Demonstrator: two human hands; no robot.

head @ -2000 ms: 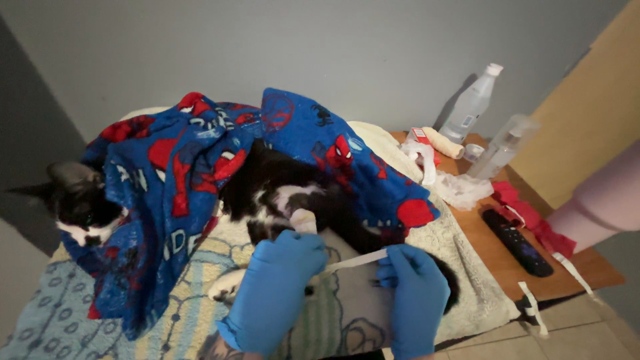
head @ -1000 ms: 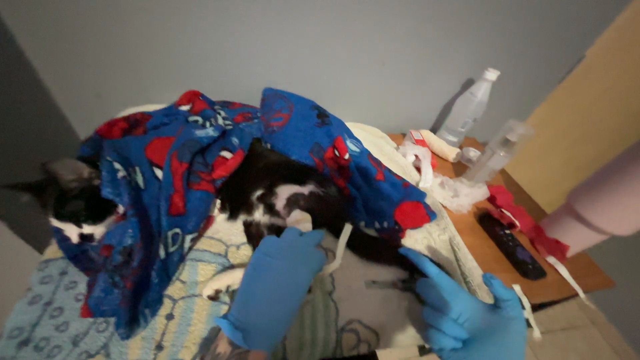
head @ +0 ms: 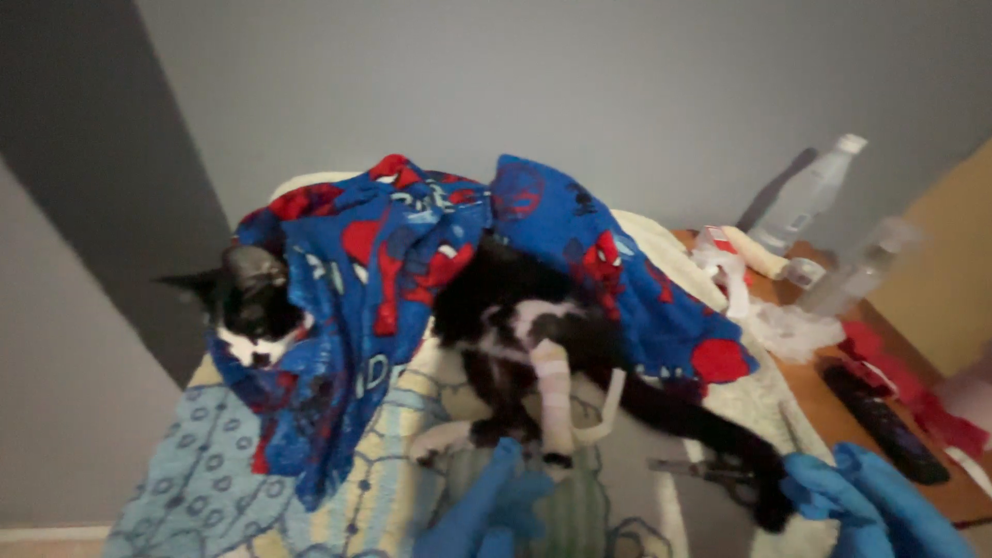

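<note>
A black and white cat [head: 256,325] lies on its side on patterned towels, partly covered by a blue and red printed fleece blanket [head: 558,209]. One hind leg wears a pale bandage wrap [head: 553,395], from which a loose strip of tape [head: 608,411] sticks out. My left hand [head: 492,504], in a blue glove, is just below the bandaged leg, blurred, and its grip is unclear. My right hand [head: 860,496], also gloved, is beside the tail's end, fingers bent; whether it holds anything is unclear. Metal scissors [head: 709,470] lie by the tail.
On the wooden table [head: 891,333] at right are a clear bottle [head: 810,194], a second clear bottle [head: 856,271], a bandage roll [head: 756,252], crumpled plastic [head: 798,329], red material [head: 914,387] and a black remote control [head: 883,422]. A grey wall rises behind the towels.
My left hand has come down off the bandaged leg, which now shows with its loose strip. The strip that ran between both hands two seconds ago now hangs free. My right hand has moved right.
</note>
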